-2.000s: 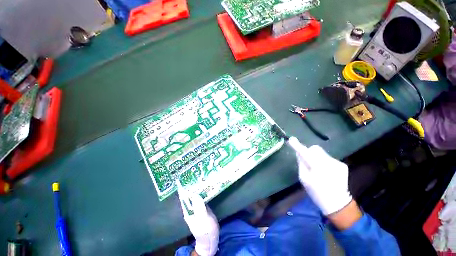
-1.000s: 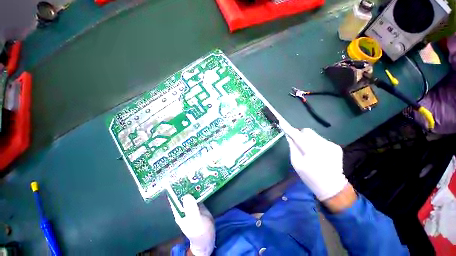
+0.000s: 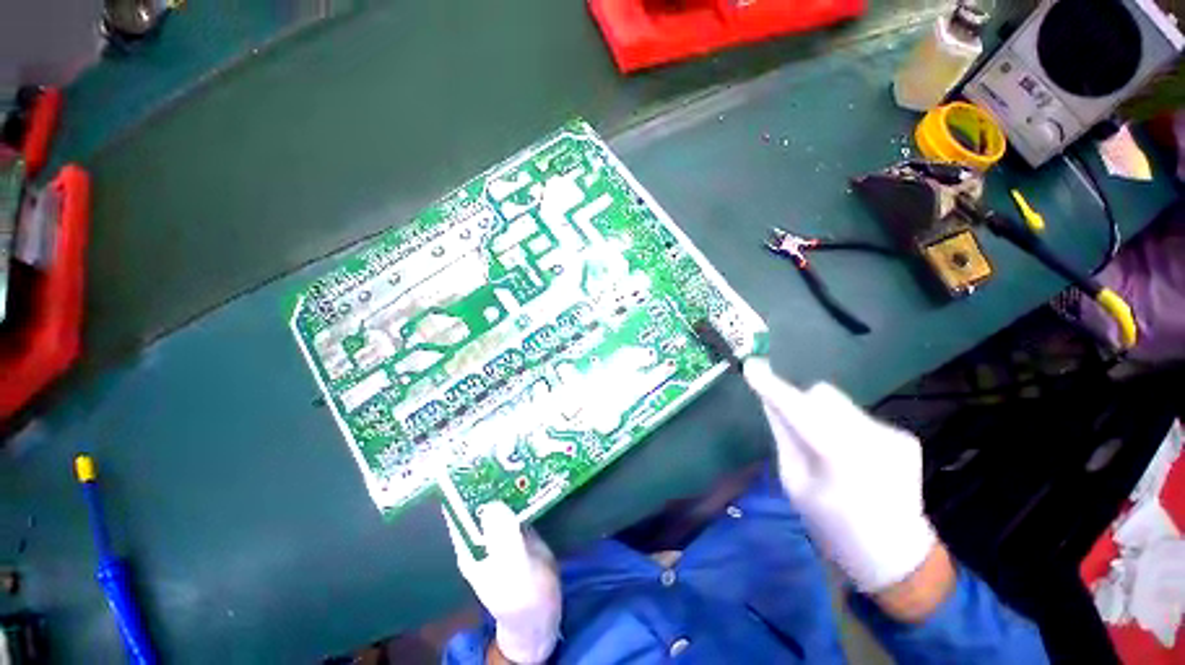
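Note:
A large green printed circuit board with white borders and silvery areas lies tilted on the green bench in front of me. My left hand, in a white glove, grips the board's near edge at the notch. My right hand, also gloved, holds a brush with black bristles. The bristles touch the board near its right corner. The brush's handle is mostly hidden by my fingers.
Side cutters, a soldering iron in its stand, a yellow tape roll, a bottle and a grey-white box are at right. A blue tool lies left. Red carriers stand behind and left. A person's sleeve shows right.
My right hand and the brush have moved slightly along the board's right end. My left hand stays at the notch. The view has shifted, and the far board has left it since the oldest frame.

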